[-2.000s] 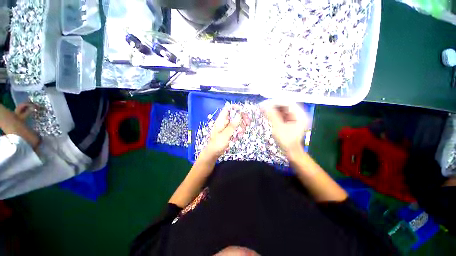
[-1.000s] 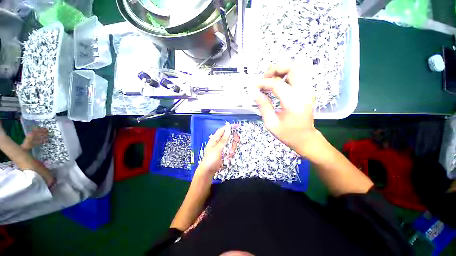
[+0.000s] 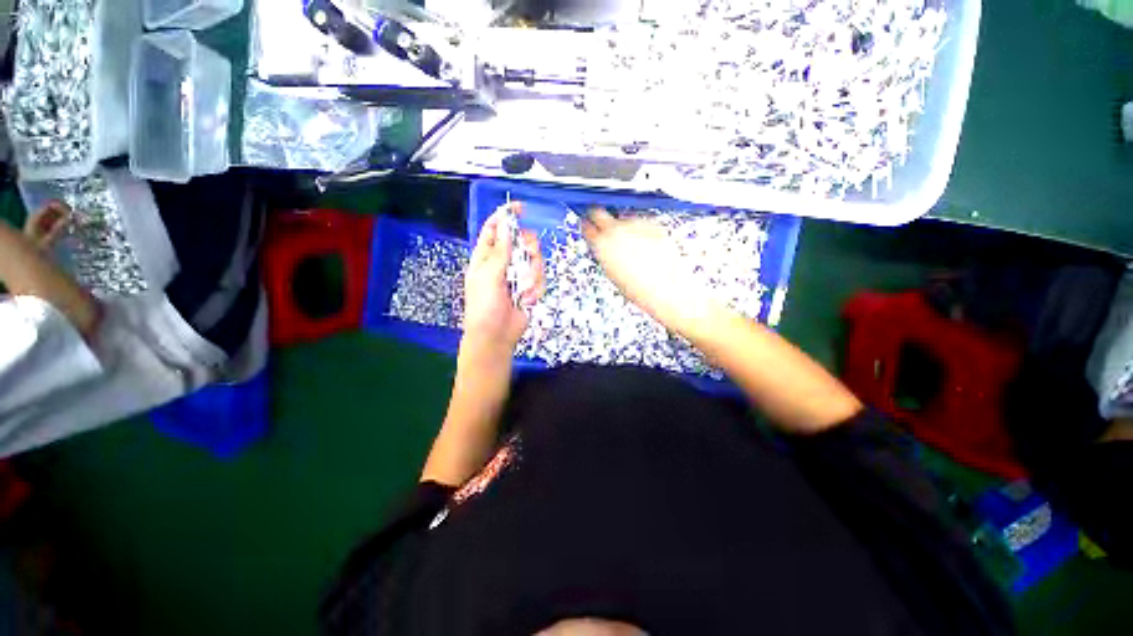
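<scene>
The blue parts bin [image 3: 780, 267] lies at my lap, full of small white and silver workpieces [image 3: 578, 326]. My left hand [image 3: 500, 280] is over the bin's left side, curled around several workpieces, one of which sticks up at the fingertips. My right hand [image 3: 640, 255] is over the middle of the bin, palm down, fingertips near its back edge. Its fingertips are blurred, so I cannot tell whether they hold a workpiece. The metal fixture [image 3: 534, 77] is on the bench behind the bin.
A large clear tub [image 3: 950, 137] heaped with parts stands on the bench at right. A smaller blue bin [image 3: 379, 280] is left of the lap bin. Red stools [image 3: 283, 280] stand at both sides. Clear boxes [image 3: 180, 106] and a neighbour's arm [image 3: 44, 280] are at left.
My right hand has come back from the fixture down over the blue bin. My left hand has stayed over the bin, now with a workpiece upright at its fingertips. The view has tilted downward.
</scene>
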